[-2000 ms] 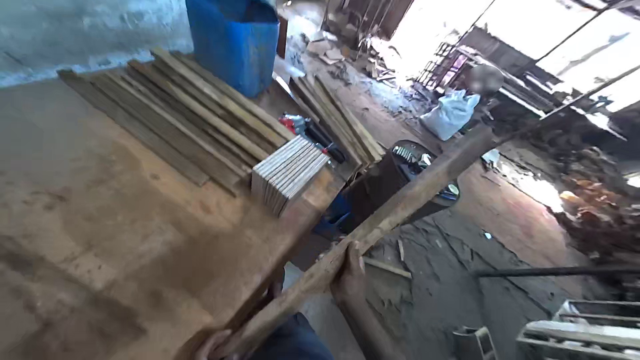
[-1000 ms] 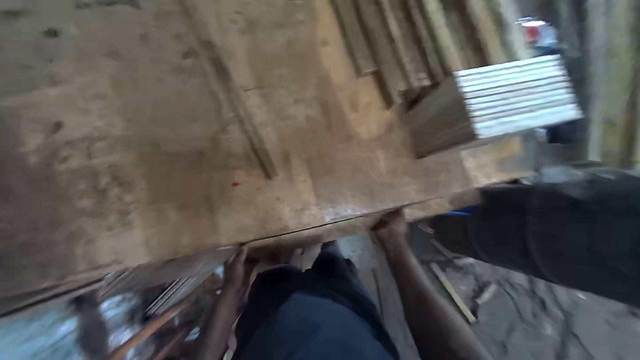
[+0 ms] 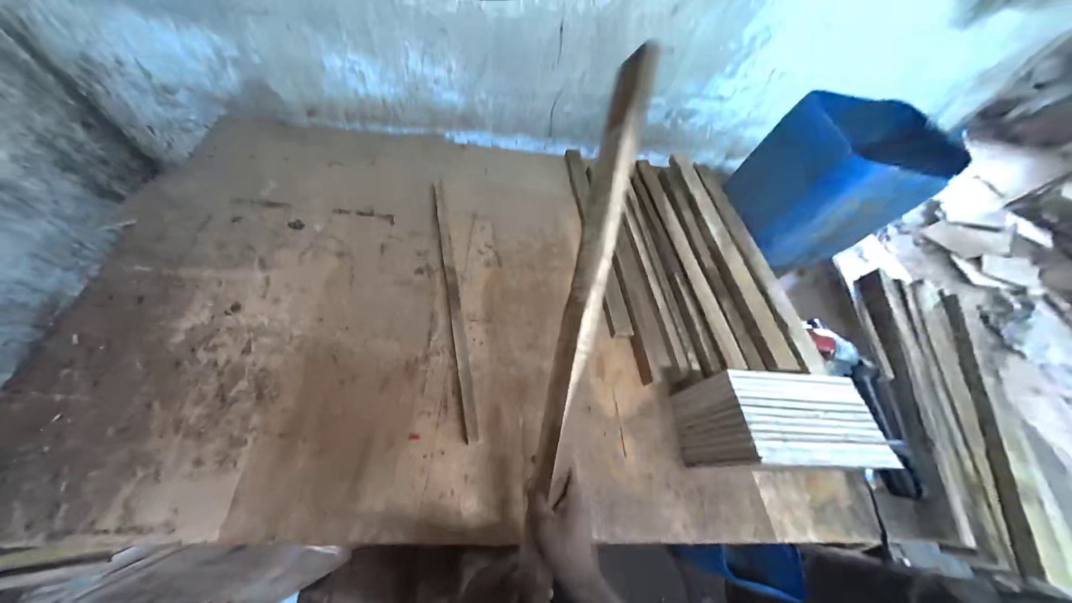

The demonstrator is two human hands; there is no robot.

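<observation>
My right hand grips a long wooden batten near its lower end, at the front edge of the plywood tabletop. The batten slants up and away over the table, its far end raised in front of the wall. What looks like my left hand is a dark, blurred shape low beside the batten's lower end; its fingers cannot be made out. Left of the batten, a thin wooden strip lies on the tabletop. On the right lie several battens side by side.
A stack of flat, pale-edged pieces sits near the front right edge. Behind it stands a blue plastic container. More wooden battens lean at the far right, beside a dark tool with a red part. A rough wall closes the back.
The batten, held by both hands over the floor side two seconds ago, now points across the table toward the wall. The view has swung strongly.
</observation>
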